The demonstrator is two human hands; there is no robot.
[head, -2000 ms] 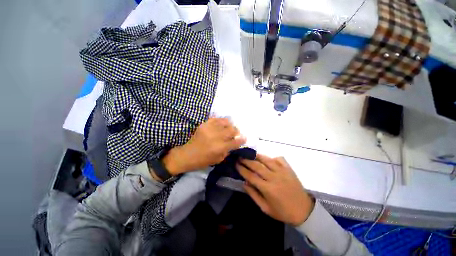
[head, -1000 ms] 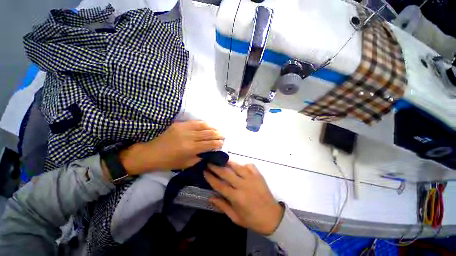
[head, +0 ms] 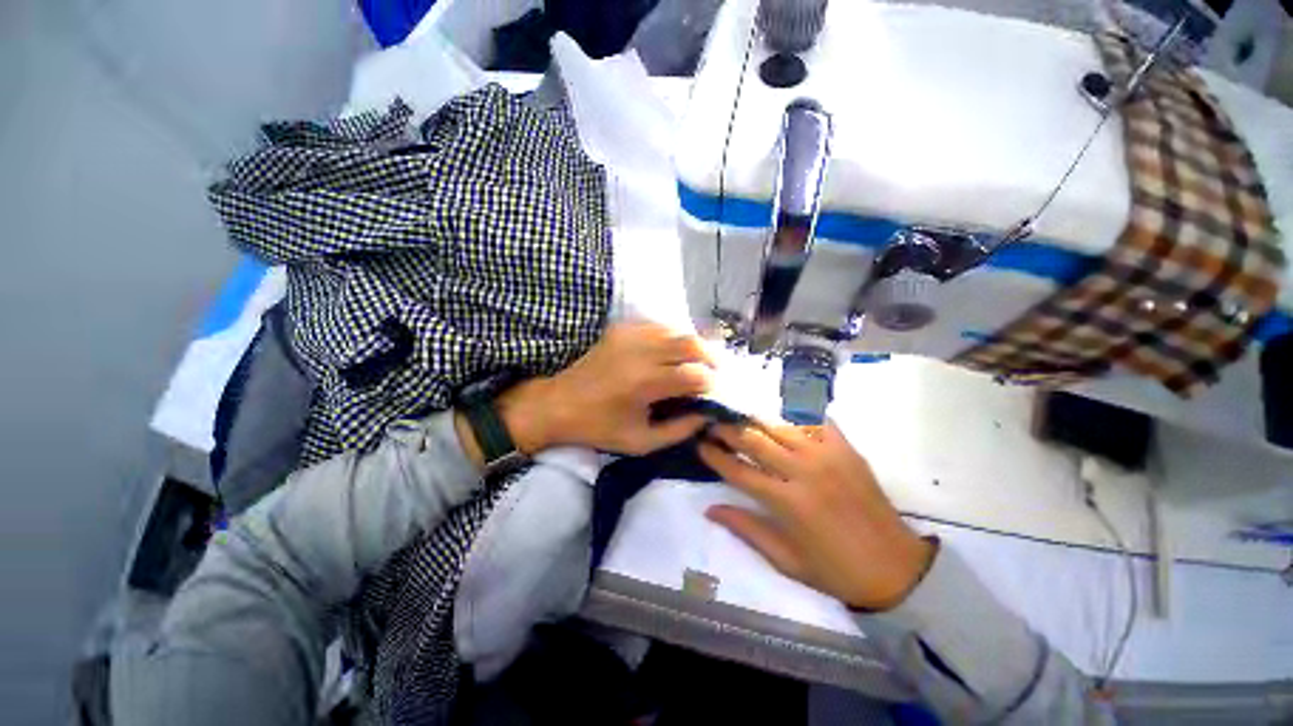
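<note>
Navy fabric (head: 655, 465) lies at the table's front part, below the needle area of the white sewing machine (head: 908, 128). My left hand (head: 620, 390) presses on it from the left, fingers bent over its upper edge. My right hand (head: 823, 511) lies on its right end, fingertips near my left fingers. The black-and-cream checked lining (head: 518, 227) is bunched at the left and hangs over the table edge beside a pale panel (head: 528, 567). The presser foot and needle are hidden in the glare behind a grey-blue block (head: 808, 386).
Brown plaid cloth (head: 1156, 284) is wrapped on the machine arm. A black smartphone (head: 1095, 430) with a white cable lies right of the needle area. A ruled tape (head: 752, 634) runs along the table's front edge. Dark cloth (head: 596, 31) lies at the back.
Both hands have moved forward with the navy fabric, closer to the needle area. More of the table's front edge shows below them. The camera view has also shifted.
</note>
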